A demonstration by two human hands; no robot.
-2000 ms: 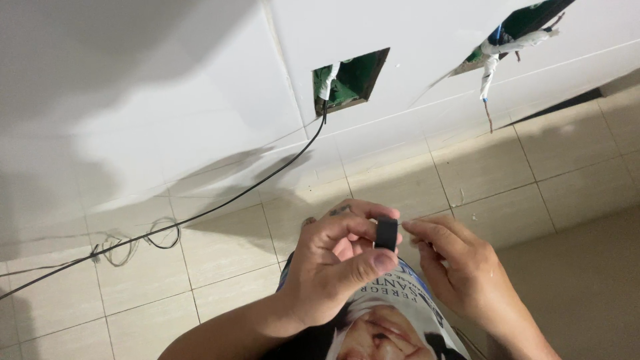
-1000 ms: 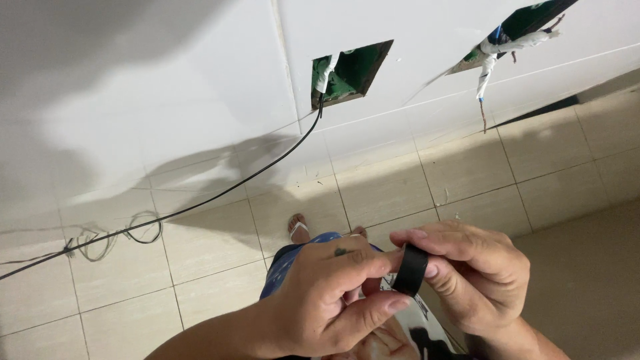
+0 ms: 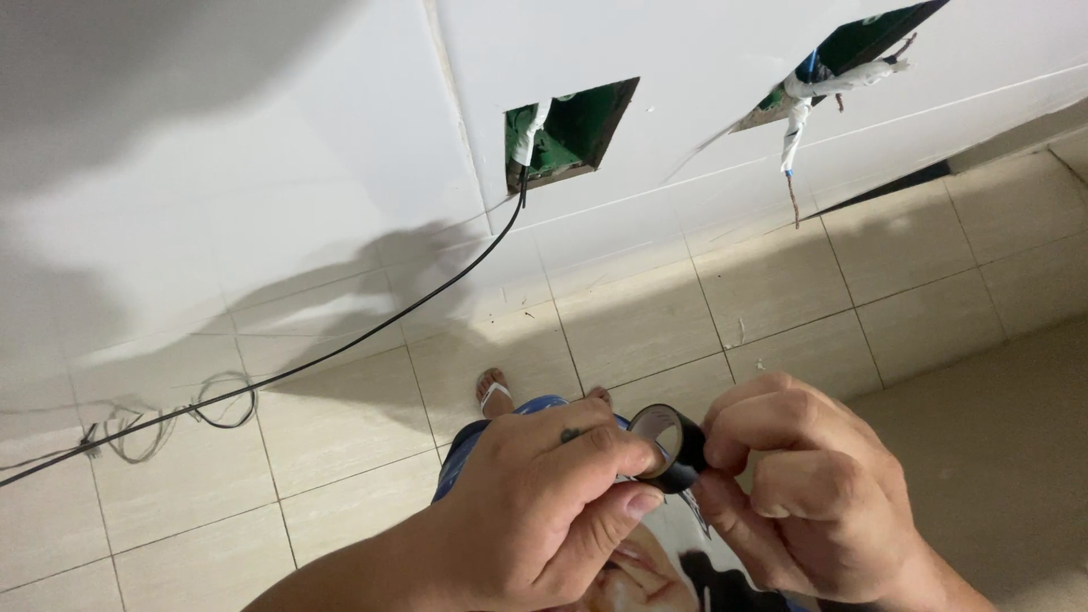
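Observation:
A roll of black electrical tape is gripped between the index finger and thumb of my left hand, with the fingertip at its hole. The fingertips of my right hand pinch at the roll's right edge; whether they hold a loose tape end cannot be told. Beyond my hands, a black cable comes out of a green-lined square wall opening, beside a wire wrapped in white tape.
At the upper right, a second wall opening has white-taped wires with bare copper ends sticking out. The cable runs down left past thin loops over the tiled floor. My sandalled foot shows below.
Two seconds ago my hands were slightly apart with the tape in my left; now both are at the roll. The roll has turned so that its hole shows.

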